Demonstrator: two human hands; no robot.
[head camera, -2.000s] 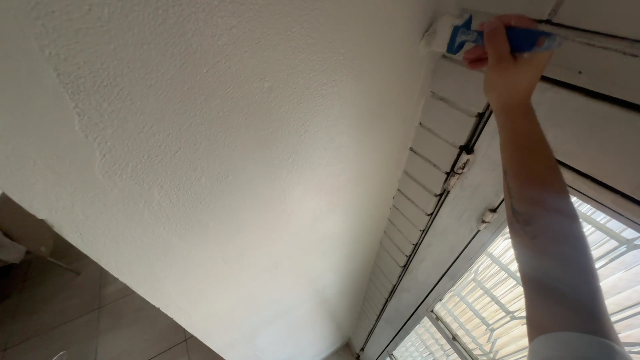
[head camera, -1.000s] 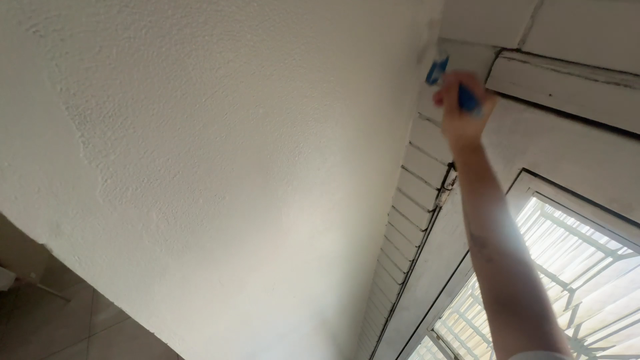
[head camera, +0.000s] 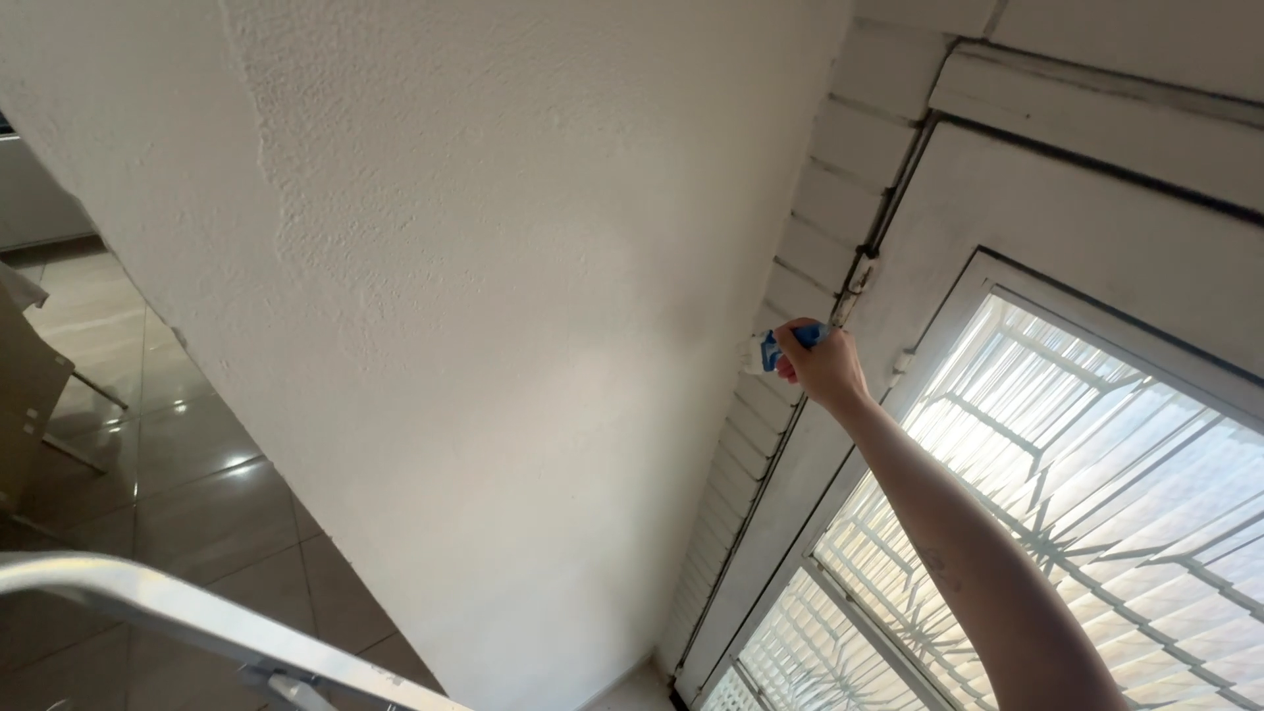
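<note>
My right hand grips a paint brush with a blue handle. Its pale bristles are at the corner where the white textured wall meets a narrow strip of grooved white boards. The arm reaches up from the lower right, in front of a window with slats and a metal grille. My left hand is not in view.
A metal ladder rail crosses the lower left. Beyond the wall's edge lies a shiny tiled floor, with a piece of furniture at far left. A hinge sits on the white frame beside the boards.
My right hand has moved down along the corner with the brush still in it. The ladder rail has come into view as the view shifted.
</note>
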